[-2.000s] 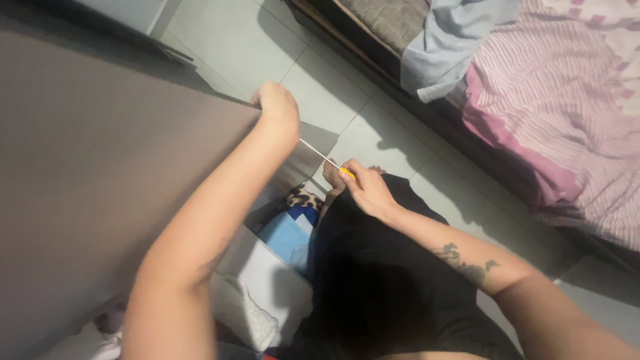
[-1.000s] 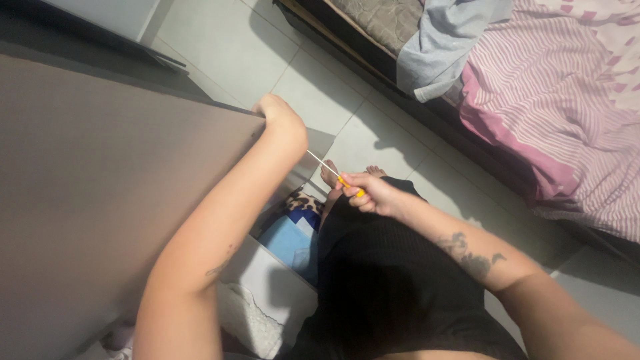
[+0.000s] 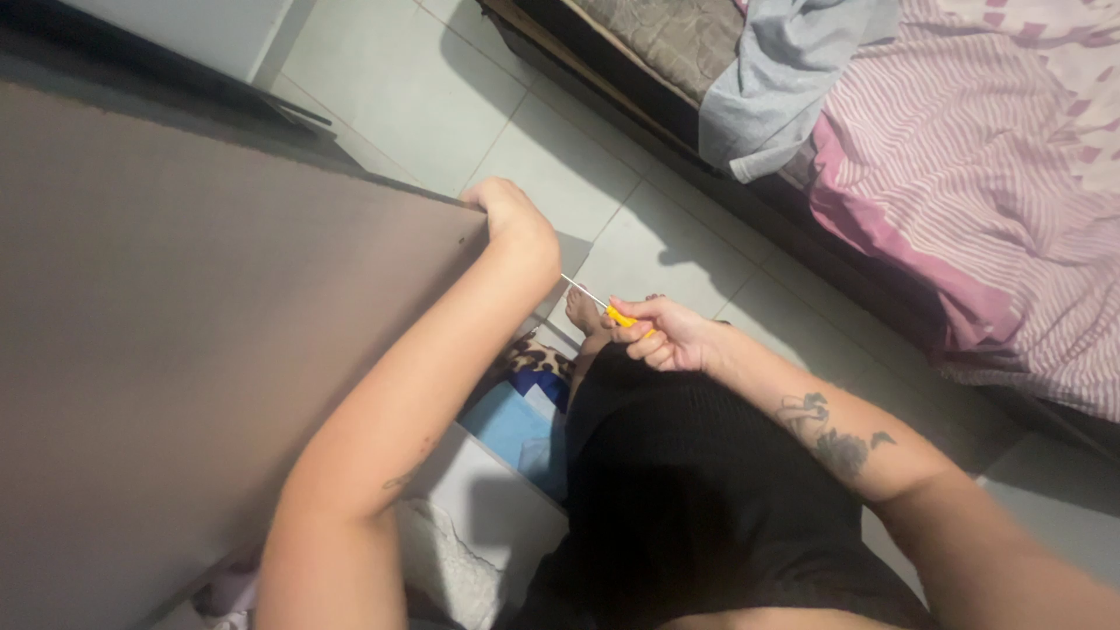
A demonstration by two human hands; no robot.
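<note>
My right hand (image 3: 661, 332) is closed around the yellow handle of a screwdriver (image 3: 626, 321). The metal shaft runs up and left from it and passes out of sight behind my left wrist, so its tip is hidden. My left hand (image 3: 507, 210) is bent over the edge of a large grey-brown panel (image 3: 262, 262), with its fingertips out of view behind that edge. A small dark hole shows in the panel near this hand.
Below my arms, an open drawer (image 3: 490, 472) holds folded blue cloth (image 3: 516, 424) and leopard-print fabric (image 3: 535, 357). A bed with a pink striped cover (image 3: 927, 192) and a grey garment (image 3: 770, 96) stands at the right. My bare foot (image 3: 584, 308) rests on the tiled floor (image 3: 560, 157).
My right hand's grip on the screwdriver has changed; two seconds ago the fingers lay differently on the handle. My left hand has stayed at the panel's edge.
</note>
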